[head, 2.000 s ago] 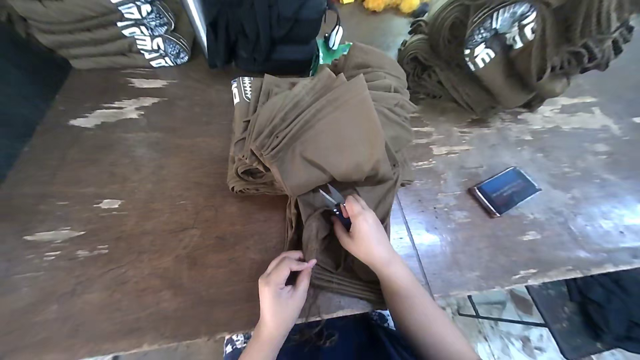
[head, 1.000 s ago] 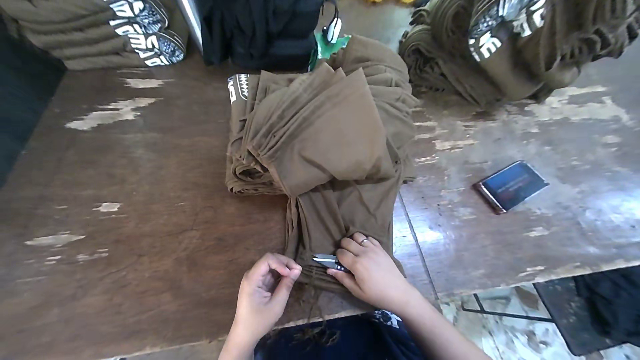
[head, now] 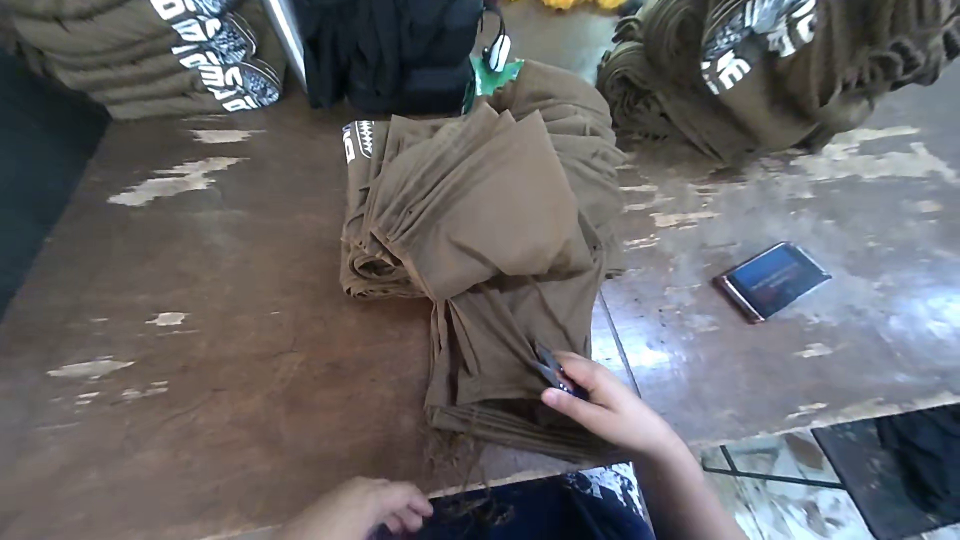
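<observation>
A stack of brown fabric garments [head: 495, 202] lies folded over on the wooden table, its layered lower part reaching toward the front edge. My right hand [head: 600, 397] holds small thread snips [head: 553, 369] over that lower part, with the blades apart and pointing up and left. Near the table's front edge, my left hand [head: 382, 506] is away from the fabric, its fingers curled; whether it holds a thread is not clear. Loose brown threads [head: 472, 487] hang at the table's edge and lie on the dark blue printed clothing on my lap.
A phone [head: 776, 281] lies on the worn wooden table [head: 187, 300] at right. Brown garment piles with white print stand at the back left [head: 127, 52] and back right [head: 757, 97]. Black fabric [head: 397, 52] and a green piece [head: 495, 75] are behind the stack.
My left hand has moved from the fabric's lower edge down toward me. My right hand with the snips went down to the lower edge, then back up a little to the right.
</observation>
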